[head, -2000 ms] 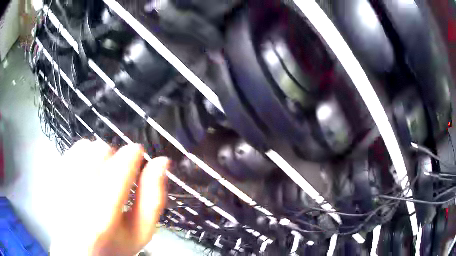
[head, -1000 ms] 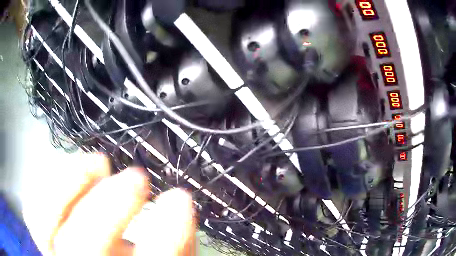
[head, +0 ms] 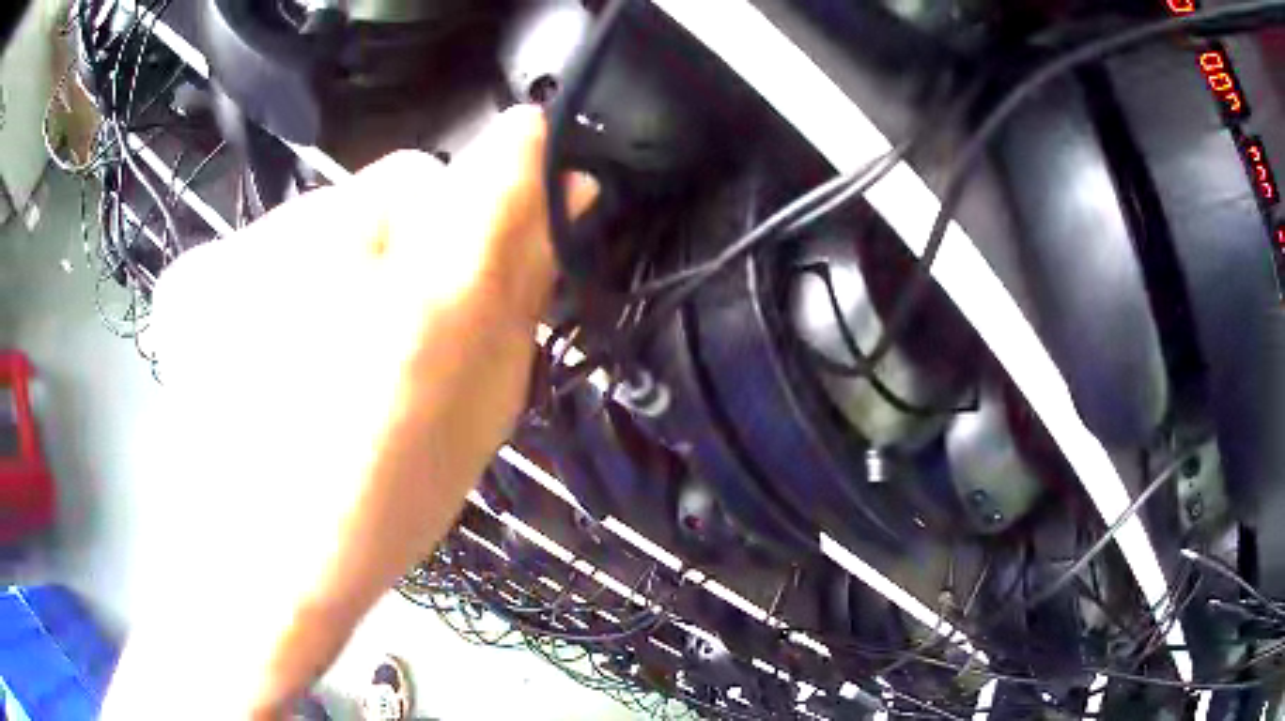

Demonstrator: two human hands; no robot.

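Observation:
My left hand (head: pixel 352 310) is bare and overexposed, reaching from the lower left into a rack shelf. Its fingertips are at the rounded end of a black wearable unit (head: pixel 547 49), just below a dark port. A black cable passes in front of the fingertips. I cannot tell whether the fingers grip the unit, the cable or nothing. More glossy black units (head: pixel 1078 211) lie in rows on the tiers. Another unit end with two small dots (head: pixel 994 479) shows right of centre. My right hand is not in view.
White shelf edges (head: pixel 986 303) run diagonally across the view. Thin cables (head: pixel 789 218) loop off the shelves. Red digital readouts (head: pixel 1220 82) are at the upper right. A blue tote (head: pixel 50 655) and a red object (head: pixel 21 444) are at the left, with a shoe (head: pixel 385 693) at the bottom.
My left hand has moved up and right, from in front of the lower tiers to a unit's end. The view has shifted, and the readouts are now nearer the right edge.

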